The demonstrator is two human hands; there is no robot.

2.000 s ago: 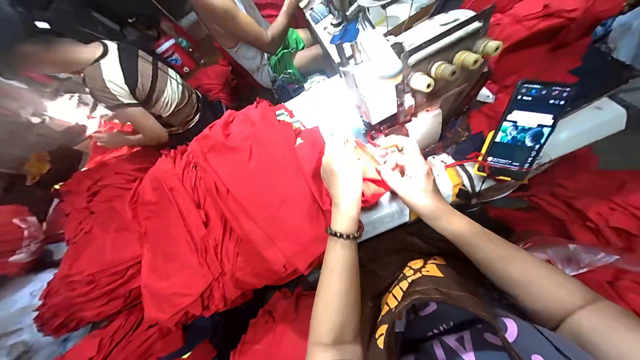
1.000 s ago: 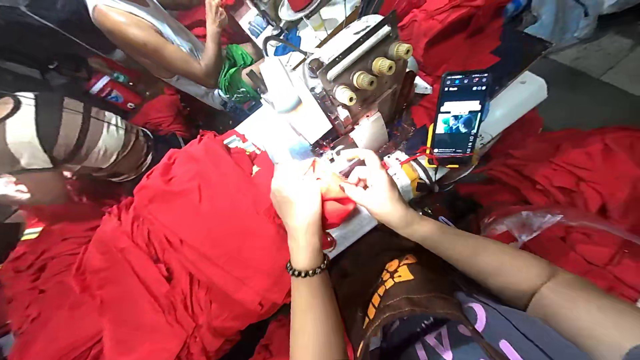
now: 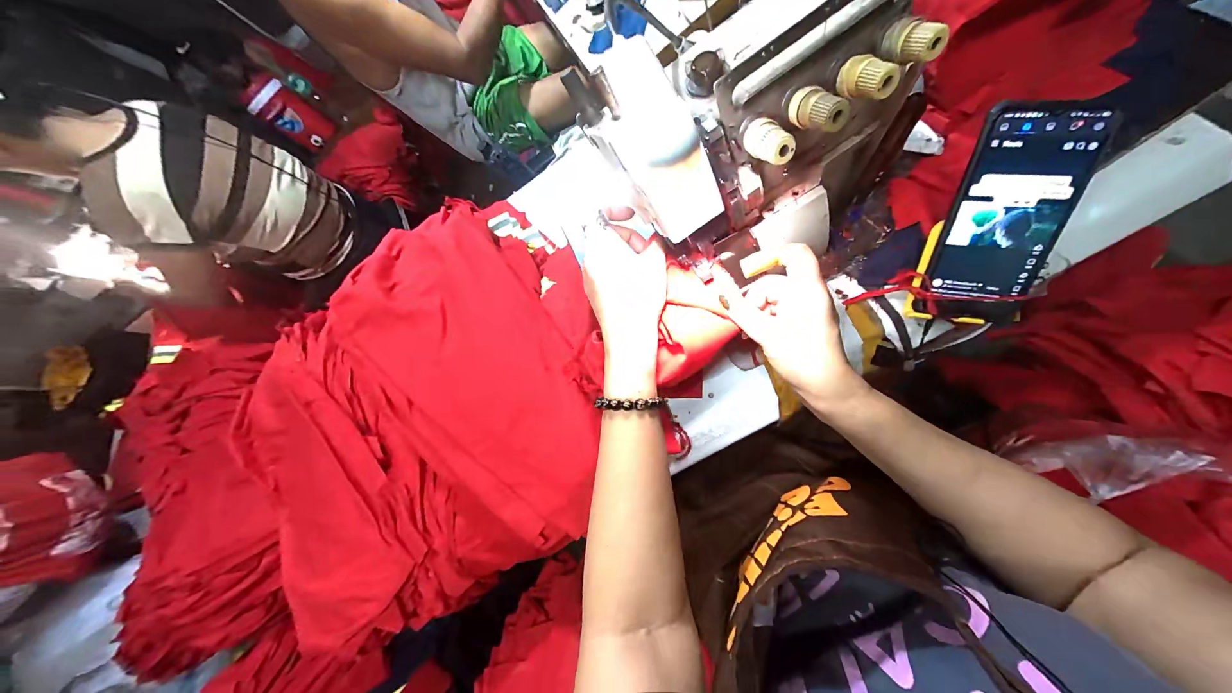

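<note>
Under the lit head of an overlock sewing machine (image 3: 664, 144), a piece of red fabric (image 3: 698, 332) lies by the presser foot. My left hand (image 3: 626, 284), with a beaded bracelet at the wrist, rests on that fabric just left of the needle area; glare hides its fingertips. Close to the fabric's right edge, my right hand (image 3: 784, 313) has its thumb and fingers bent near the presser foot. Whether it pinches the fabric cannot be made out. A large stack of red cut fabric (image 3: 433, 385) spreads left of my left arm.
A smartphone (image 3: 1025, 207) showing a screen stands in a yellow holder (image 3: 926, 269) to the right. Several cream tension knobs (image 3: 818, 108) line the machine. Two people sit close by, one in a striped shirt (image 3: 221, 183), one in green shorts (image 3: 510, 87). More red fabric (image 3: 1136, 337) lies at the right.
The view has shifted since a second ago. Both hands stay by the machine head; my right hand's fingers look more spread from the left hand than before.
</note>
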